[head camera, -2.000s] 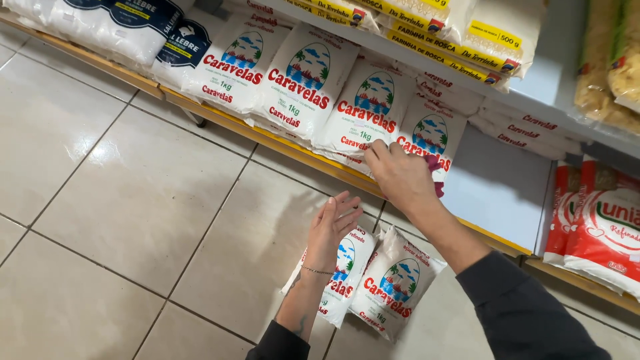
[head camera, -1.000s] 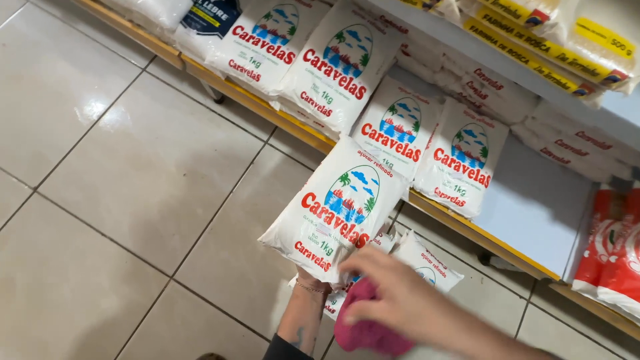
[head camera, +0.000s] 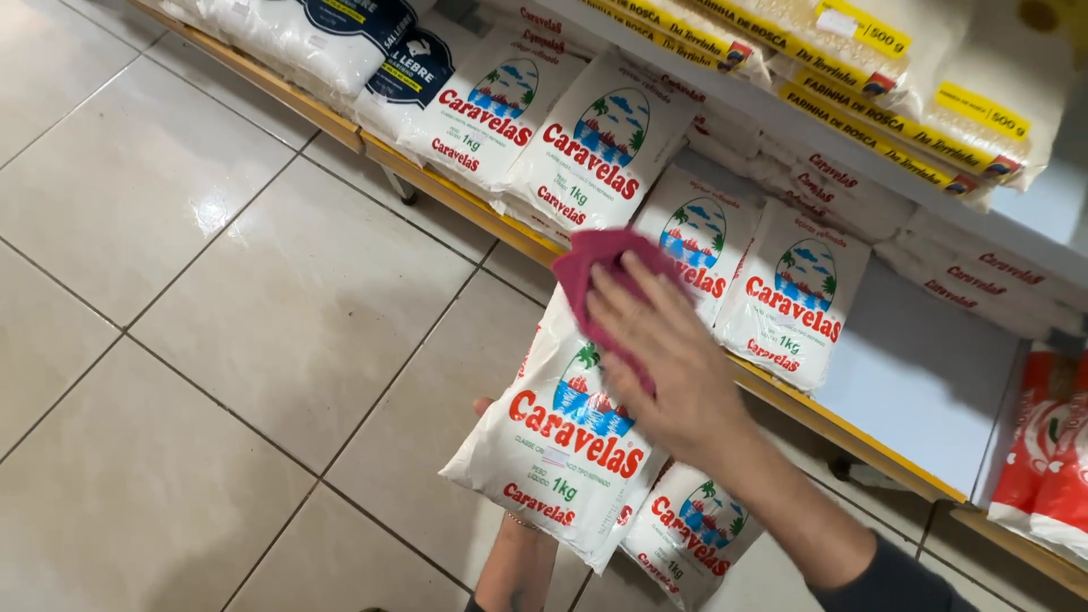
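A white 1 kg bag of Caravelas refined sugar (head camera: 544, 450) lies tilted on my left hand (head camera: 484, 406), which supports it from below and is mostly hidden under it. My right hand (head camera: 659, 357) presses a magenta cloth (head camera: 595, 263) flat on the upper part of that bag. Beneath it, another Caravelas bag (head camera: 693, 527) shows low down beside my right forearm. Two bags of the same kind (head camera: 790, 297) lie on the shelf just behind my right hand, and a further stack (head camera: 603, 136) sits to their left.
The shelf's yellow front edge (head camera: 867, 433) crosses the view diagonally. Salt bags (head camera: 340, 42) lie at upper left, red-and-white packs (head camera: 1050, 442) at far right. Breadcrumb flour packs (head camera: 884, 110) fill the upper shelf. Tiled floor (head camera: 229, 408) lies below.
Two seconds ago my right hand was at the bags on the shelf; a bag now rests on my left hand. The cloth has moved up from below the bag onto its upper part.
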